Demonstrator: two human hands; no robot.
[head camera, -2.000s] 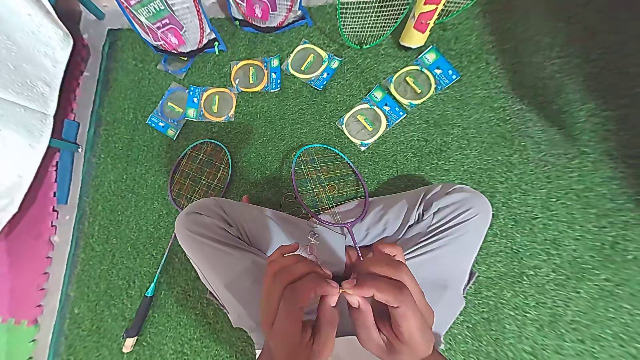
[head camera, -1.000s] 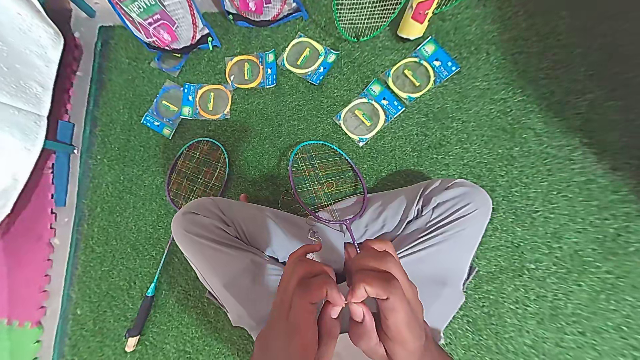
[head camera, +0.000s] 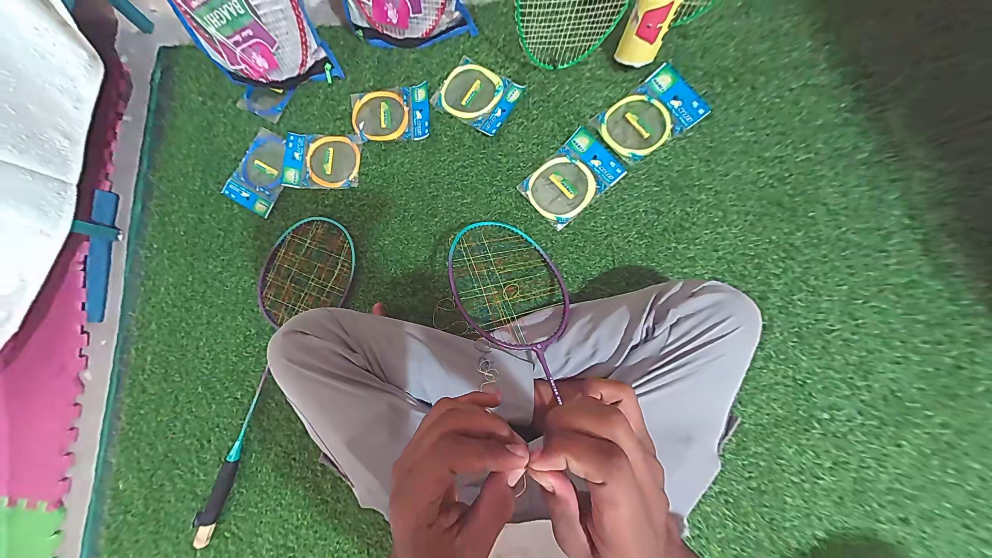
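Note:
My left hand (head camera: 461, 465) and my right hand (head camera: 604, 457) meet fingertip to fingertip above my lap, pinching a thin piece of string (head camera: 521, 484) between them. Just beyond them a purple and teal badminton racket (head camera: 570, 298) lies across my crossed legs, its head strung with loose, uneven yellowish strings and its shaft running back under my right hand. Curls of loose string (head camera: 488, 372) hang at its left side. A second purple and teal racket (head camera: 354, 260) rests on the turf to the left, partly behind my knee, with a dark grip (head camera: 217, 492).
String packets lie in two groups ahead, one at left (head camera: 332, 161) and one at right (head camera: 562, 188). Bagged rackets (head camera: 248, 39), a green racket (head camera: 573, 60) and a yellow tube (head camera: 642, 35) are at the top. Pink foam mats (head camera: 43, 387) and a white sheet (head camera: 46, 139) border the left.
The fingertips of both hands have shifted slightly while staying together at the string. The rackets and packets have not plainly moved.

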